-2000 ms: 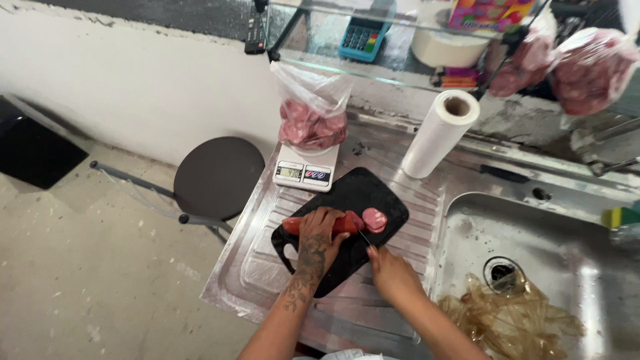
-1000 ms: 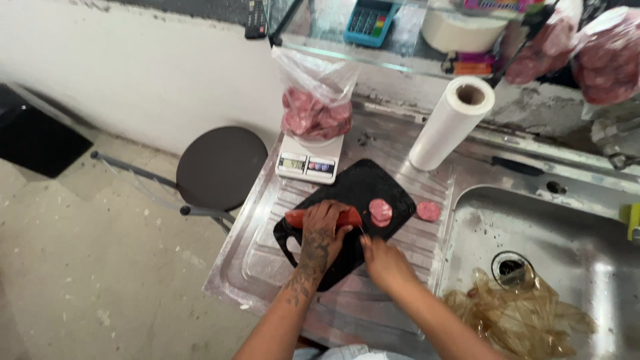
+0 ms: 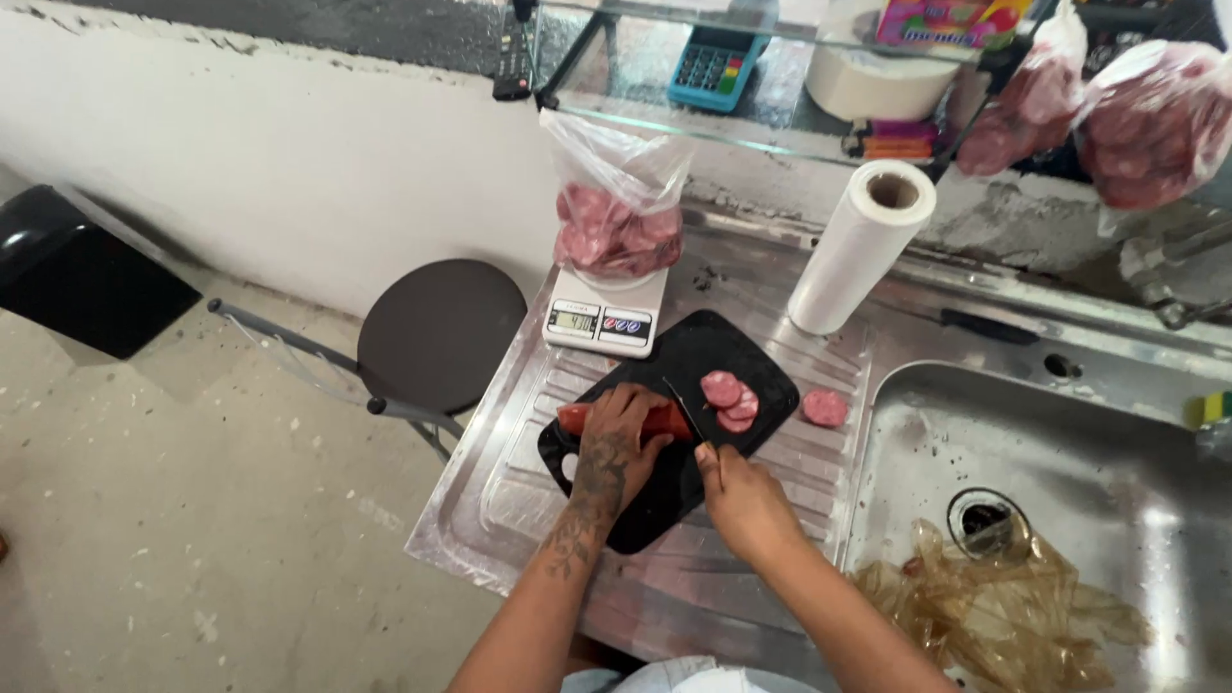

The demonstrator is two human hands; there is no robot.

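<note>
My left hand (image 3: 621, 438) grips a reddish sausage (image 3: 667, 421) lying across the black cutting board (image 3: 654, 500). My right hand (image 3: 746, 496) holds a knife (image 3: 681, 404), its blade at the sausage's right end. Several round sausage slices (image 3: 730, 399) lie overlapping on the board to the right of the blade. One more slice (image 3: 825, 407) rests off the board on the ribbed steel drainboard. Behind the board stands a white digital scale (image 3: 602, 327), bearing a clear plastic bag of sliced meat (image 3: 616, 231).
A roll of plastic bags (image 3: 857, 255) stands behind the board, and a black-handled knife (image 3: 988, 327) lies near the wall. The steel sink (image 3: 914, 433) at right holds crumpled translucent casing or plastic (image 3: 1011, 606). A dark round stool (image 3: 443, 332) is at left, a glass shelf (image 3: 635, 120) above.
More slices now lie on the board than one second ago. The lone slice on the drainboard was not there two seconds ago. Both hands stay at the sausage.
</note>
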